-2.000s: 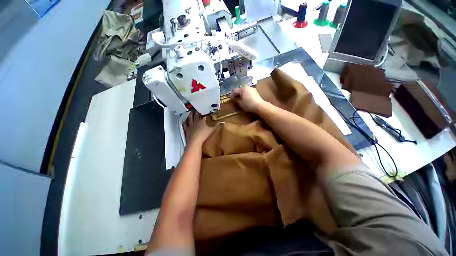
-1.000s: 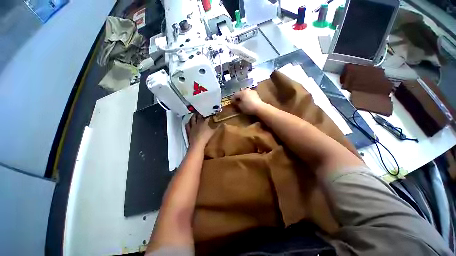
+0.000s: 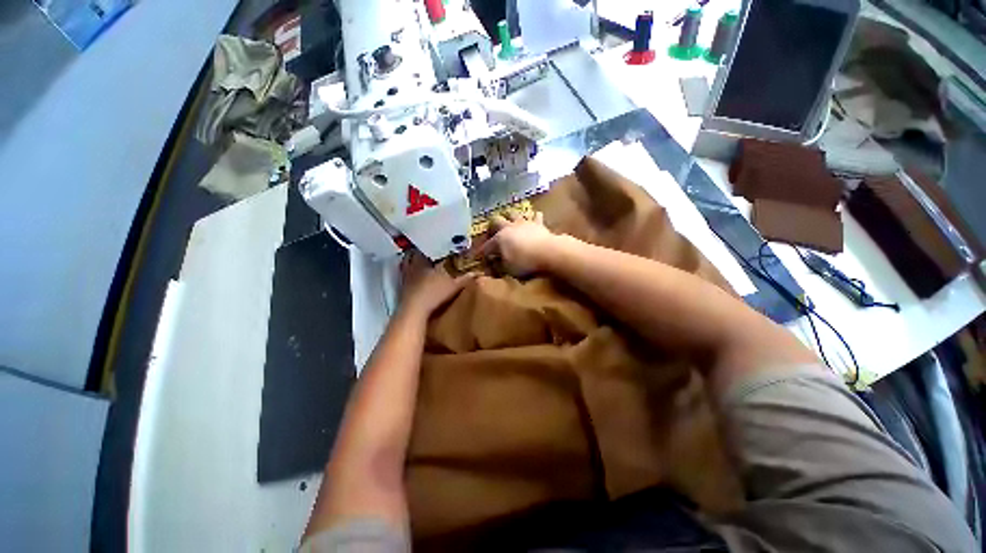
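A large tan-brown panel (image 3: 497, 405) covers the table edge and my lap and runs up under the white head of the pattern sewing machine (image 3: 411, 178). A small yellow-gold clamp frame (image 3: 500, 216) lies on the panel by the needle area. My left hand (image 3: 425, 283) lies on the panel left of the frame, its fingers partly hidden under the machine head. My right hand (image 3: 519, 243) is at the frame's front edge, fingers bent down at the frame and cloth. Whether either hand pinches anything cannot be told.
Palm-sized dark brown pieces (image 3: 789, 194) are stacked right, below the control panel (image 3: 781, 67). A second dark stack (image 3: 903, 232) lies farther right. A black cable (image 3: 827, 324) loops on the table. Thread cones (image 3: 685, 35) stand behind. White sheet (image 3: 692, 221) shows under the panel. Grey-beige cloth (image 3: 251, 92) lies left.
My right hand has moved slightly left and down, closer to my left hand. The gold frame shows more at the needle, and its front part is now largely covered by my fingers.
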